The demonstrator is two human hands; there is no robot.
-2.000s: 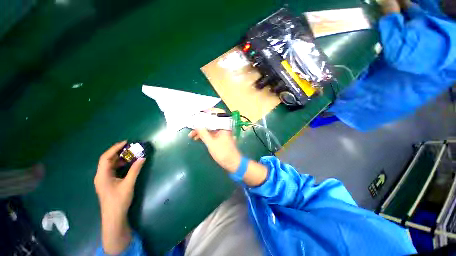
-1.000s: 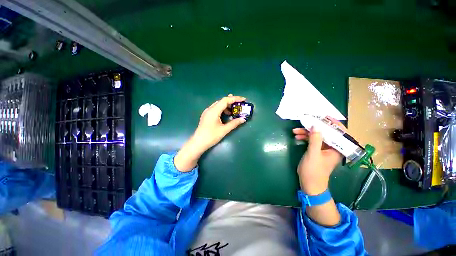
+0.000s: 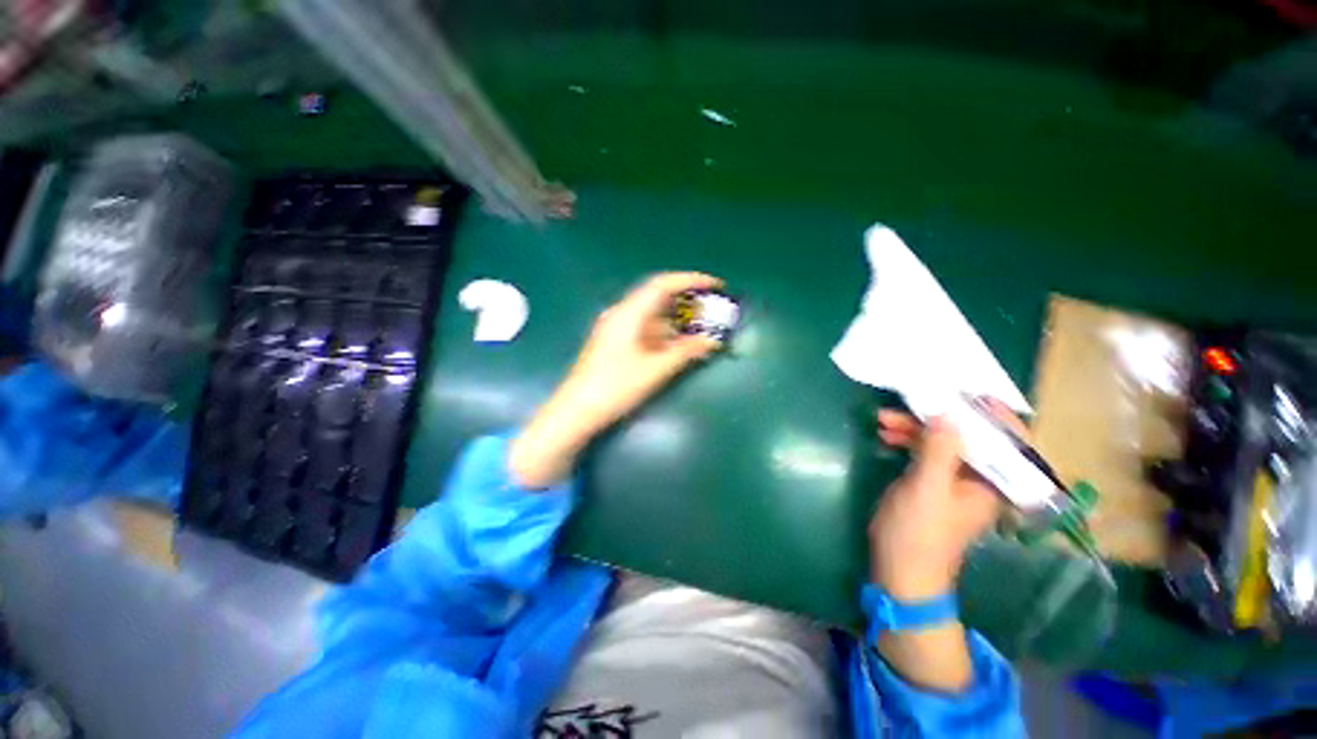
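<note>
My left hand [image 3: 618,364] holds a small black electronic module [image 3: 709,313] between thumb and fingers, its white and gold parts showing. My right hand [image 3: 939,498] holds the dispensing syringe [image 3: 1007,461] like a pen, pointing up and left, away from the module. A green cap [image 3: 1072,508] is at the syringe's rear, with a clear hose looping from it. The syringe's front lies over or against a torn white paper sheet [image 3: 924,325], so its tip cannot be told apart. The picture is slightly blurred.
A black blister tray [image 3: 321,375] lies left with one module in its top right pocket. A curved white scrap [image 3: 496,311] lies beside it. A metal rail [image 3: 433,108] is at upper left. A cardboard sheet [image 3: 1105,433] and black controller [image 3: 1249,477] are right. Another person's blue sleeve [image 3: 87,448] shows at left.
The view has swung from the controller side toward the tray, then shifted slightly. Both hands keep their holds, module and syringe still apart.
</note>
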